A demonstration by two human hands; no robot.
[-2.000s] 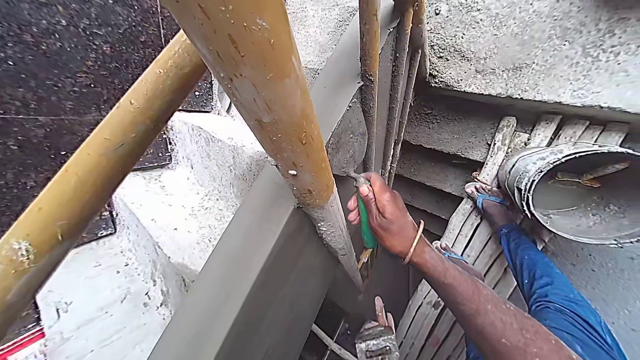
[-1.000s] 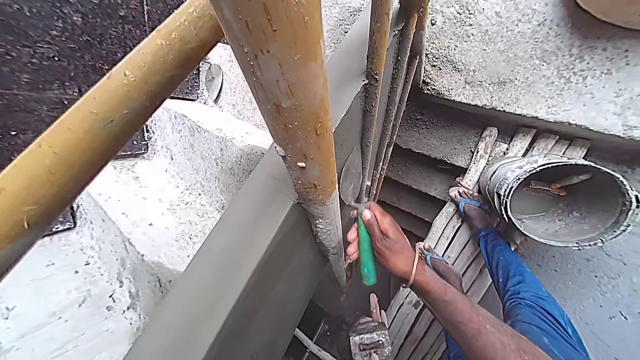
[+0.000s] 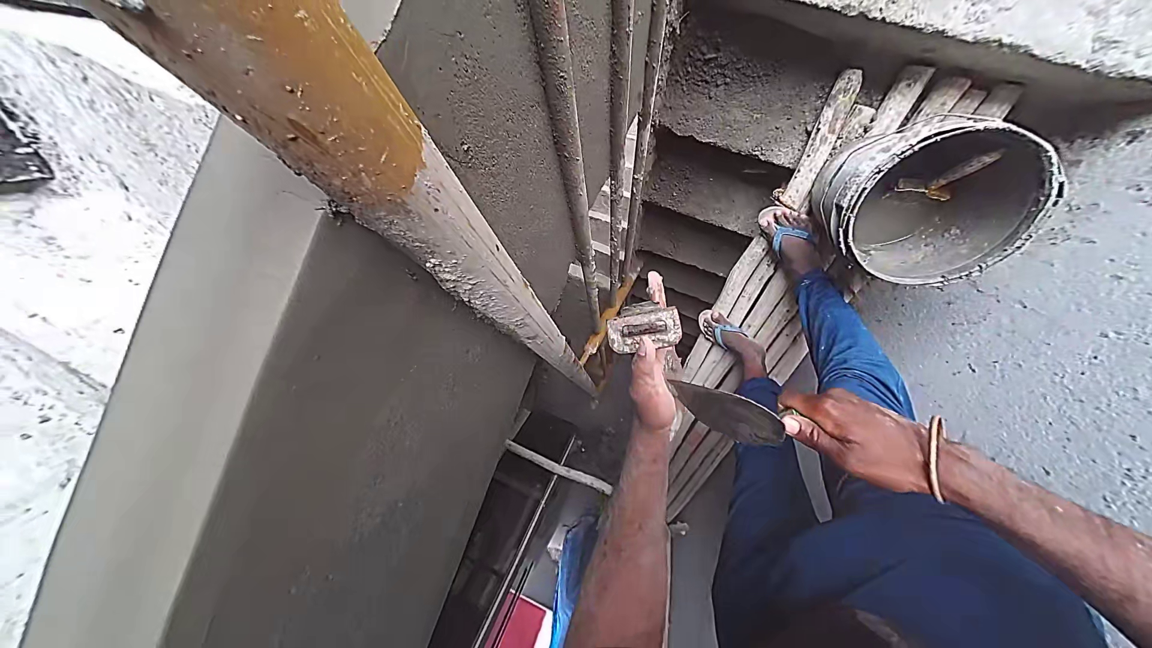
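Observation:
My right hand point(image 3: 859, 439), with a bangle on its wrist, grips the handle of a mason's trowel; the handle is mostly hidden in the fist. The trowel's metal blade point(image 3: 733, 414) points left, its tip close to my left wrist. My left hand point(image 3: 654, 378) is raised and holds a small, mortar-crusted float point(image 3: 644, 328) by the body, fingers on its far side and thumb toward me. Left of both hands stands a wall of smooth grey plaster point(image 3: 360, 432), with a thick yellow pole point(image 3: 360, 144) slanting across it, its lower part coated in cement.
My sandalled feet stand on wooden poles point(image 3: 747, 297) laid side by side above a drop. A cement-stained bucket point(image 3: 954, 261) with a tool inside stands at the right. Concrete steps point(image 3: 693, 189) lie behind thin upright poles point(image 3: 567, 135). Below are a stick point(image 3: 558, 468) and a blue sheet.
My right hand with the trowel has moved away from the thin upright poles, back toward my legs. My left hand and the float now show more fully. The view has turned downward.

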